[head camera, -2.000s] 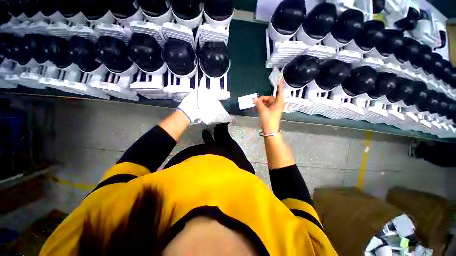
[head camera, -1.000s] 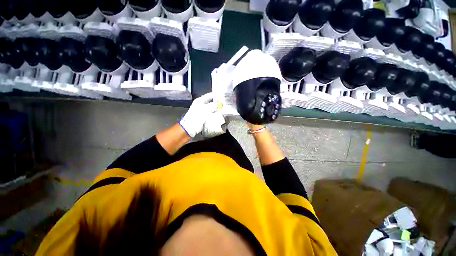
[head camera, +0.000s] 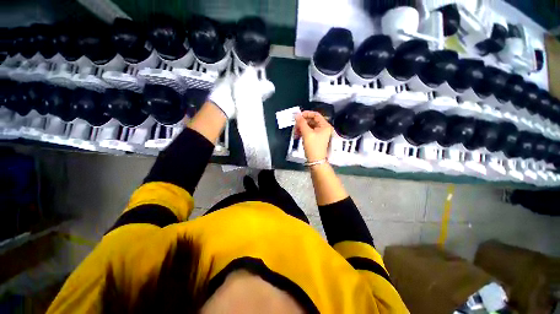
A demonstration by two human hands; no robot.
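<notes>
My right hand (head camera: 314, 132), bare with a bracelet, pinches a small white label (head camera: 287, 117) over the gap between the camera groups. My left hand (head camera: 225, 98), in a white glove, is by the back row of the left group; a long white label strip (head camera: 250, 119) hangs from it towards the bench edge. The glove and strip blend, so its fingers are unclear. Security cameras with black ball heads stand in two rows on the left (head camera: 161, 103) and two rows on the right (head camera: 355, 119). My right hand partly hides the nearest right front camera.
The dark-green bench (head camera: 285, 80) shows between the groups. Loose white and black camera parts (head camera: 507, 46) lie on a white board at the back right. Brown cartons (head camera: 417, 276) stand on the floor at the lower right, one with white pieces. A yellow line (head camera: 446, 214) marks the floor.
The camera held over the bench a second ago is no longer in my hands. My left hand has moved up to the back row with the strip hanging, and my right hand now holds a label.
</notes>
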